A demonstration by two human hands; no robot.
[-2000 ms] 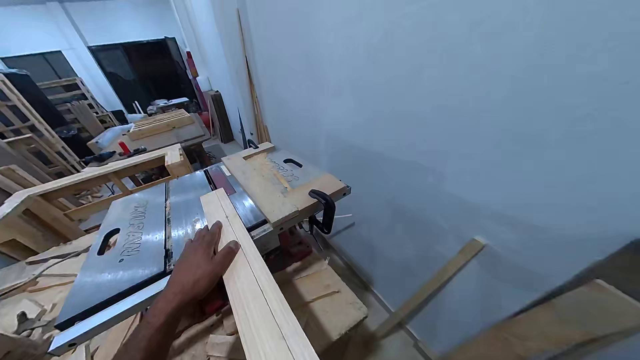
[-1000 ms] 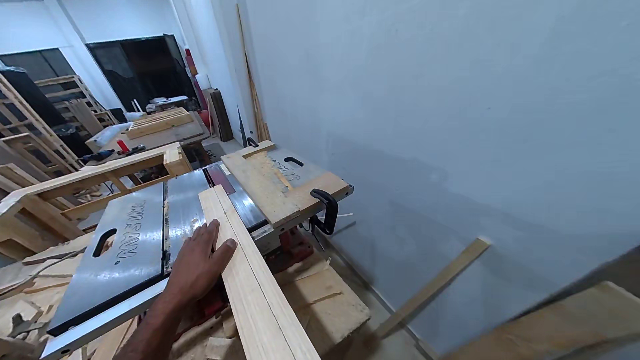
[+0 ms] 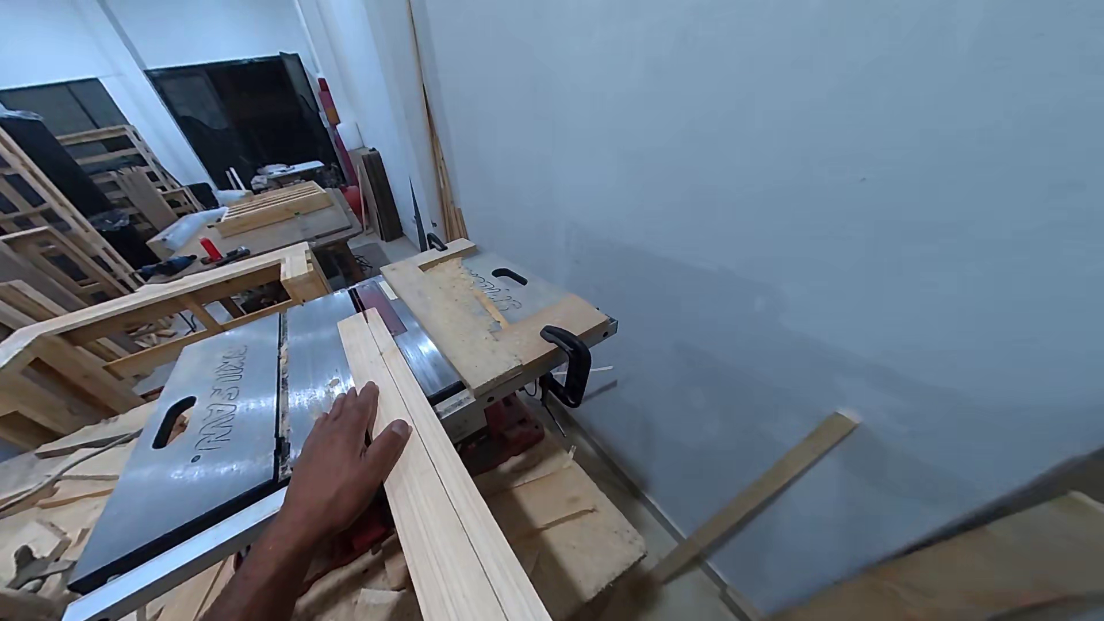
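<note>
Two light wooden boards [image 3: 429, 466], side by side and touching, lie lengthwise on the metal top of a table saw [image 3: 319, 345] and stretch toward me past its front edge. My left hand [image 3: 349, 457] rests at their left side, thumb on the top face, fingertips against the left edge; the board is not clearly gripped. My right hand is outside the view. Right of the boards, a plywood piece [image 3: 448, 323] lies on the saw's right wing, with a black clamp [image 3: 569, 362] at its near corner.
A pale wall [image 3: 776, 216] rises close on the right, with a wooden strip [image 3: 755, 496] leaning on it. A wooden frame [image 3: 164, 297] stands behind the saw's left side. Offcuts [image 3: 60, 517] lie at the lower left, and a wooden block [image 3: 561, 526] sits below the boards.
</note>
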